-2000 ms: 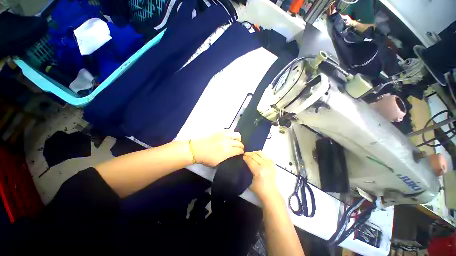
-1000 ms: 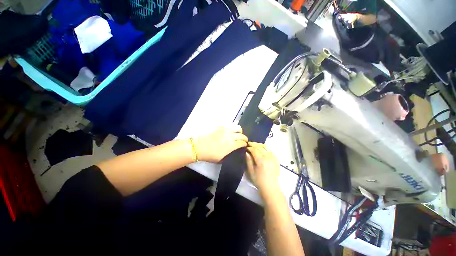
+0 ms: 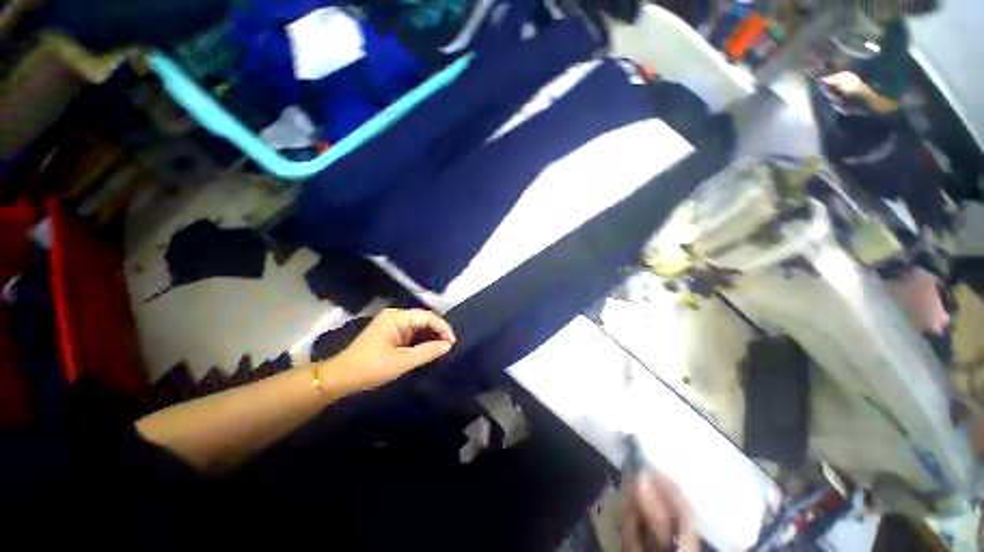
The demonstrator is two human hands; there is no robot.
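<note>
A long narrow dark strip (image 3: 561,264) lies with navy cloth (image 3: 540,323) across the white table (image 3: 593,194), running up to the machine's needle end. My left hand (image 3: 394,350) is at the near end of the strip, thumb and fingertips closed on its edge. My right hand (image 3: 655,509) is blurred, low at the table's front edge. It holds a blurred dark and grey thing that looks like the shears (image 3: 632,458); their blades cannot be made out. The sewing machine's needle area (image 3: 691,270) is blurred.
Navy panels (image 3: 432,183) spread over the far table. A turquoise basket (image 3: 291,167) with blue cloth stands upper left, a red crate (image 3: 92,313) far left. A black pad (image 3: 777,399) is on the machine. Another person's hand (image 3: 858,92) shows at upper right.
The view has shifted. My hands have parted: the left went leftward with the strip, the right went down towards me. The shears have left their place beside the machine.
</note>
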